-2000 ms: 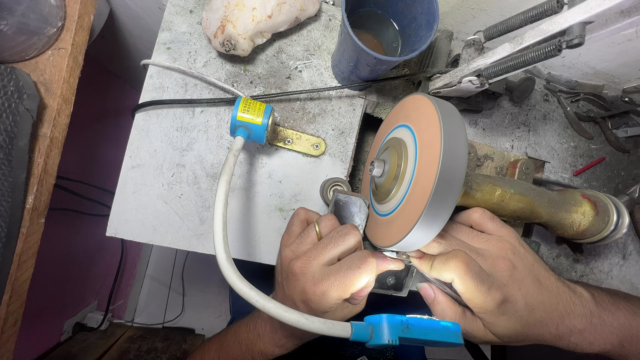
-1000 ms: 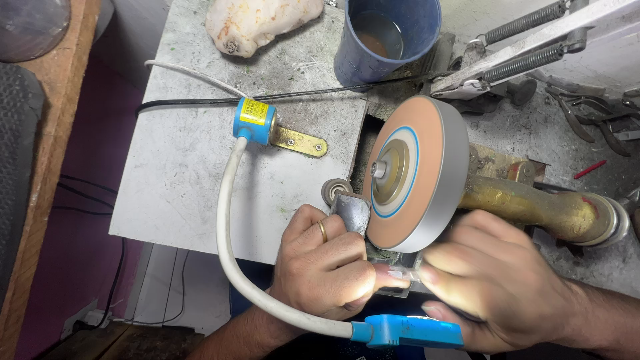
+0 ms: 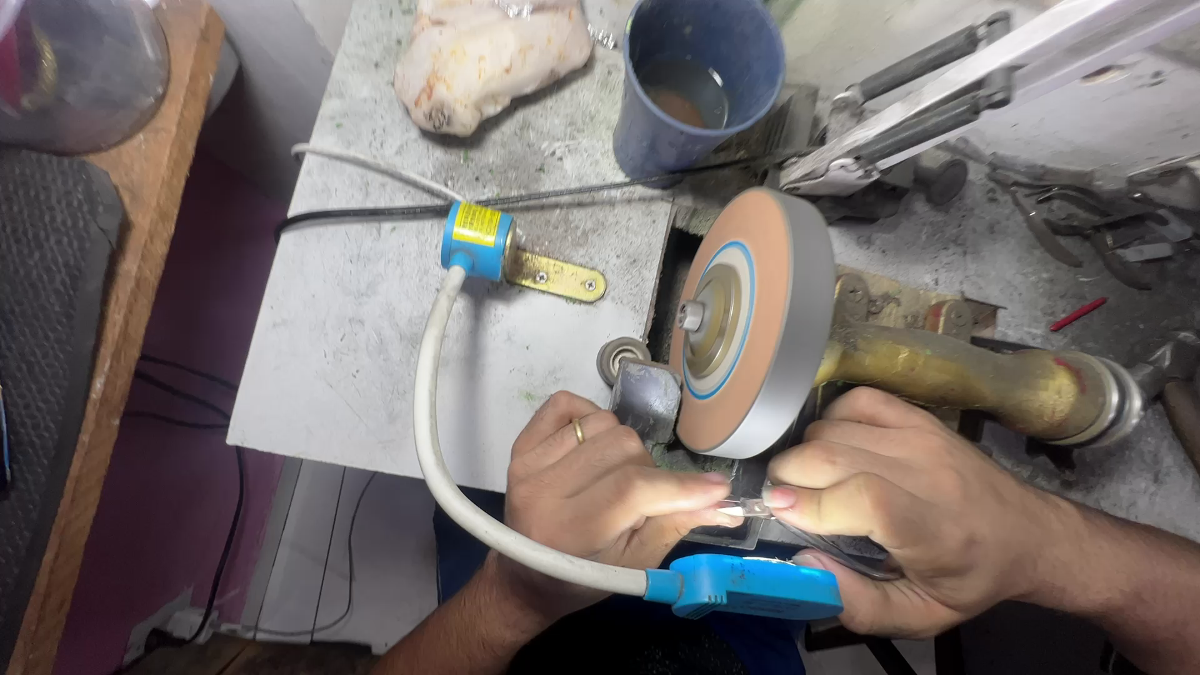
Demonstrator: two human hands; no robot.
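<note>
Just below the grinding wheel [image 3: 750,323] of a bench grinder, a small shiny metal piece [image 3: 750,507] lies between my two hands. The fingertips of my left hand [image 3: 609,478], which wears a ring, pinch its left end. My right hand [image 3: 900,506] grips its right end, along with a slim dark object partly hidden by the fingers. The piece sits below the wheel's rim, apart from it. A grey metal rest [image 3: 647,398] stands at the wheel's left, above my left hand. The blue lamp head [image 3: 759,586] on a white flexible neck is below the hands.
The lamp's blue base [image 3: 476,241] and a brass plate [image 3: 562,278] are on the grey board. Behind stand a blue cup of liquid [image 3: 698,89] and a pale lumpy bundle [image 3: 492,61]. Pliers [image 3: 1078,220], a red stick [image 3: 1078,314] and a spring arm [image 3: 937,103] are at the right.
Two seconds ago my hands were close under the wheel's lower rim. Now the right hand sits further from the wheel, and a gap shows between the piece and the rim.
</note>
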